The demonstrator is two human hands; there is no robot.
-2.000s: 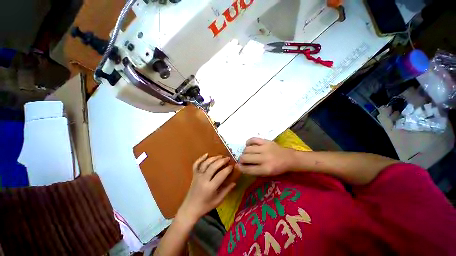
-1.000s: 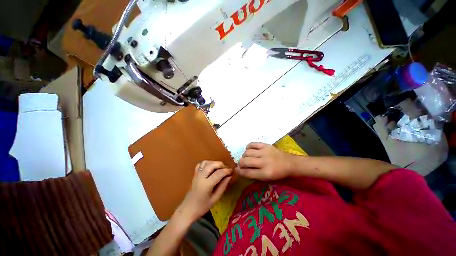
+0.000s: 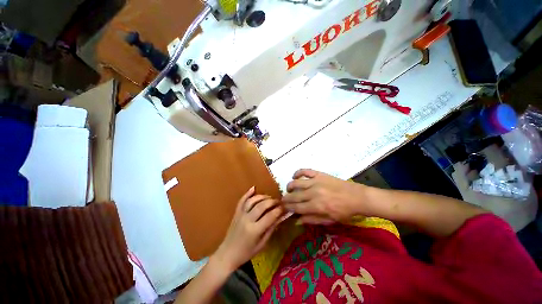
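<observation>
A tan-brown panel (image 3: 214, 190) lies flat on the white table, with a small white tab (image 3: 171, 184) at its left edge. Its upper corner is at the presser foot (image 3: 254, 132) of the white sewing machine (image 3: 333, 47). My left hand (image 3: 254, 224) rests on the panel's lower right part, fingers bent at its edge. My right hand (image 3: 324, 196) pinches the same edge from the right, its fingertips touching those of my left hand. A bit of white shows under the fingertips. The needle is too small to make out.
Red-handled thread snips (image 3: 371, 88) lie on the machine bed. An orange-handled tool (image 3: 431, 37) and a black phone (image 3: 472, 52) are at the upper right. A dark brown ridged stack (image 3: 62, 255) is at the lower left, below white backing pieces (image 3: 58, 157). Cardboard (image 3: 101, 113) stands behind.
The view has shifted, showing more of the machine's right end. Both hands stay at the panel's lower right edge, with the fingers slightly re-placed. The panel's corner stays at the presser foot.
</observation>
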